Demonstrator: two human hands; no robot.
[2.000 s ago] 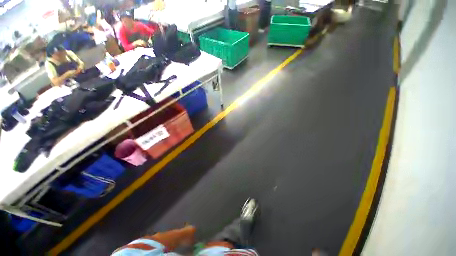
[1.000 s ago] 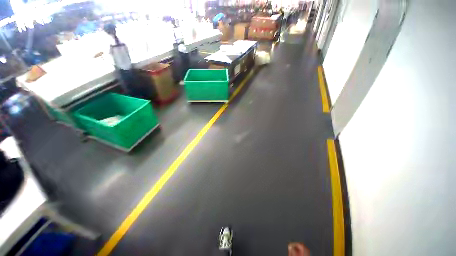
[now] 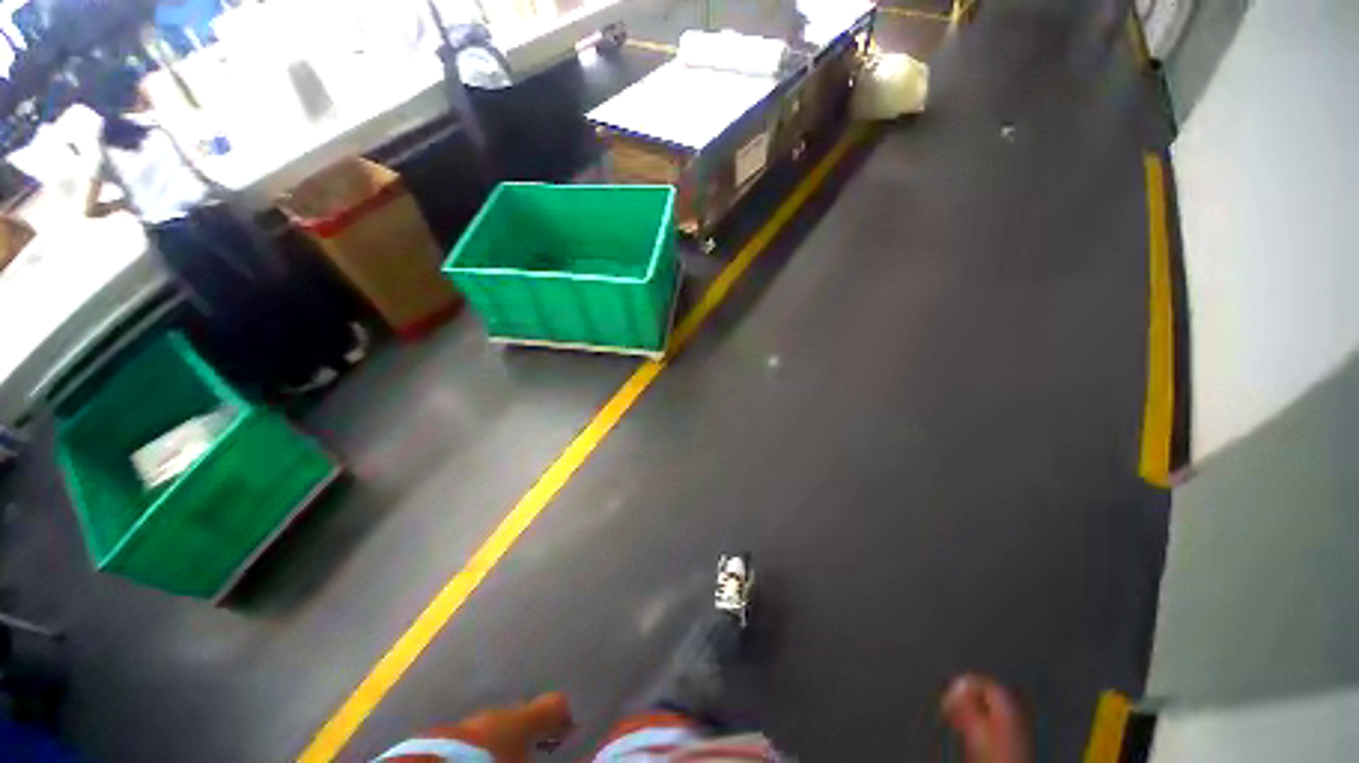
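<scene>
My left hand [image 3: 525, 722] is at the bottom edge, left of centre, low in front of my body. It is small and blurred, and I see no object clearly in it. My right hand [image 3: 987, 719] is at the bottom edge, right of centre, cut off and blurred, with its fingers not clear. Neither hand touches the goods around. A green crate [image 3: 574, 310] stands upright just left of the yellow line. Another green crate [image 3: 224, 499] at the left holds something white. My shoe [image 3: 733, 586] shows on the dark floor.
A brown carton [image 3: 373, 254] stands between two standing people [image 3: 224, 283] [image 3: 514, 119] at a long white table [image 3: 321, 119]. Beyond the nearer crate are a low dark stand with white sheets [image 3: 678, 105] and a pale bag [image 3: 894, 87]. A white wall [image 3: 1267, 298] runs along the right.
The green crates, carton and stand are nearer than before. The table with black bags has left the view. My left hand has come back into view, and more of my right hand shows.
</scene>
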